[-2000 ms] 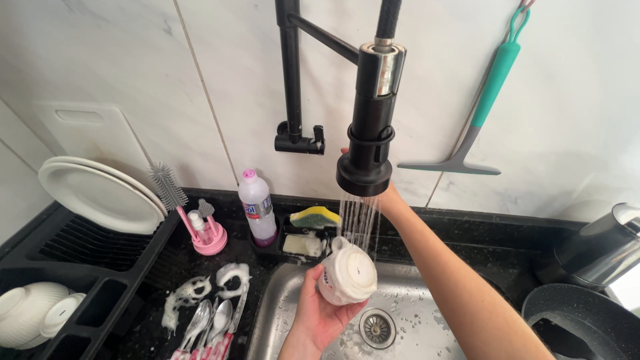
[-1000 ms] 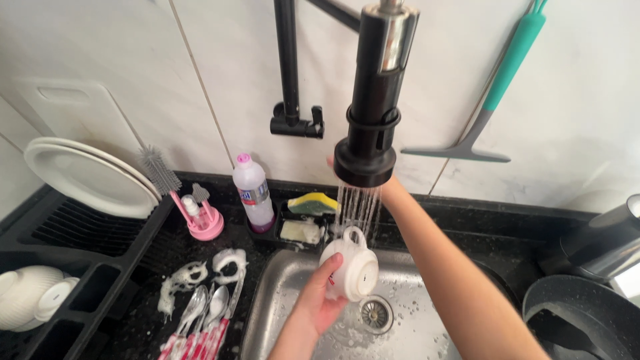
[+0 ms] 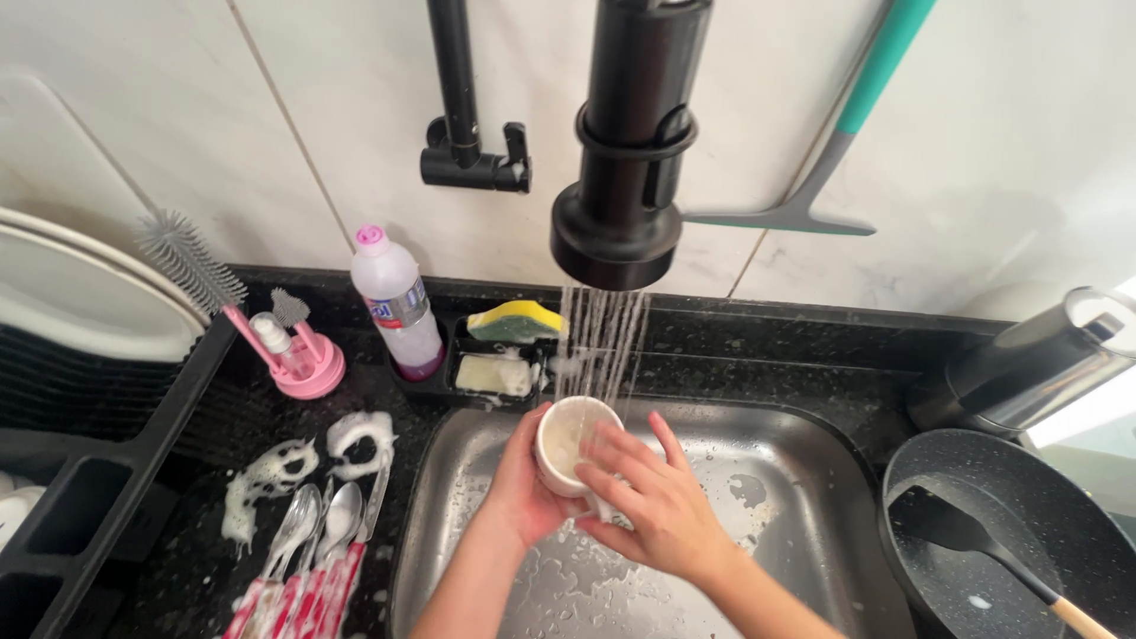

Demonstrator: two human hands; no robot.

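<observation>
A white cup point(image 3: 557, 444) is held upright, its mouth tilted toward me, in my left hand point(image 3: 524, 488), over the stainless steel sink point(image 3: 781, 497). Water falls in thin streams from the black spray head of the faucet point(image 3: 617, 231) onto the cup. My right hand point(image 3: 652, 501) is at the cup's right side, fingers spread and blurred over its rim. Whether those fingers touch the cup's inside cannot be told. Part of the cup's handle shows below, between the hands.
Left are soapy cutlery point(image 3: 311, 541), a dish rack point(image 3: 133, 470) with plates, pink-based brushes point(image 3: 311, 368), a detergent bottle point(image 3: 399, 306), a sponge point(image 3: 515, 321) and soap point(image 3: 493, 374). Right stand a dark pan point(image 3: 1047, 497) with a spatula point(image 3: 941, 519) and a metal canister point(image 3: 1021, 373). A squeegee point(image 3: 825, 200) hangs behind.
The cup has turned from base toward me to mouth toward me. My right hand has come down from behind the spray head to the cup. The view has moved closer.
</observation>
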